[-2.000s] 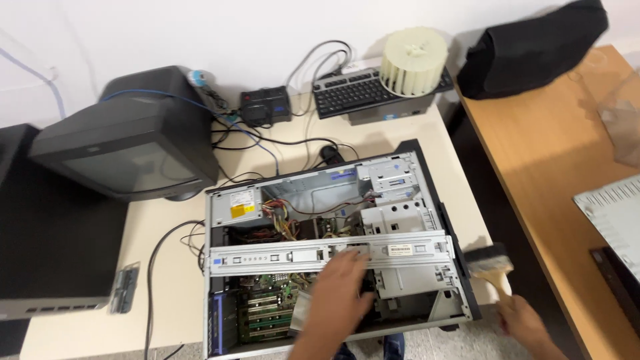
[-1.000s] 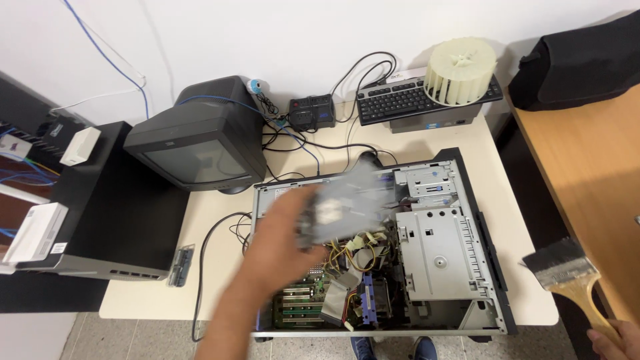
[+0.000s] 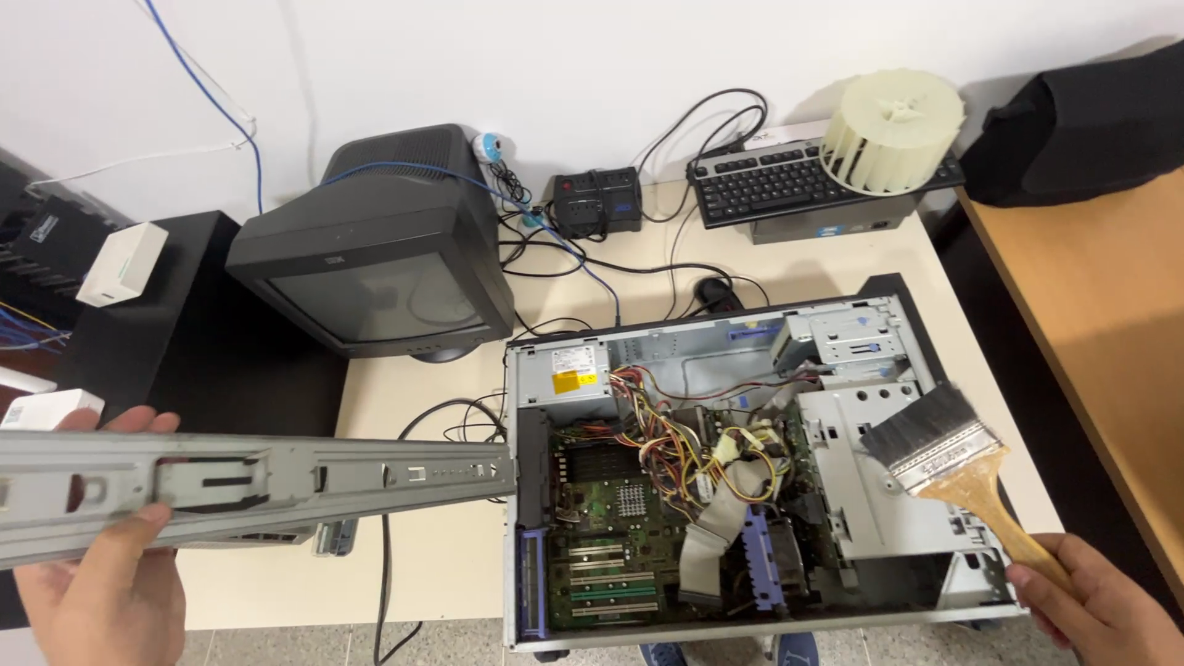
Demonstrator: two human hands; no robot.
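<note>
At the left, my left hand (image 3: 120, 564) grips a long grey metal bracket bar (image 3: 351, 476), thumb on its face, its far end beside the left edge of the computer case. My right hand (image 3: 1091, 592) holds a wide paintbrush (image 3: 953, 462) by its wooden handle, dark bristles over the case's right part. The open desktop computer case (image 3: 703, 634) lies on its side on the desk. Inside it show a power supply (image 3: 561, 375), bundled coloured wires (image 3: 657, 416), a grey ribbon cable (image 3: 712, 546), a green motherboard (image 3: 601, 518) and a metal drive cage (image 3: 860, 499).
A CRT monitor (image 3: 370, 296) stands behind left, beside a black cabinet (image 3: 203, 342). Toward the wall are a black power unit (image 3: 597, 203), a keyboard (image 3: 768, 185) with a cream fan wheel (image 3: 893, 139) on it, and loose cables. A wooden table (image 3: 1091, 296) with a black bag (image 3: 1091, 129) adjoins on the right.
The metal bar lay across the case two seconds ago; my left hand has lifted it off and carried it left. The case interior is now exposed. The brush now is over the case's right side.
</note>
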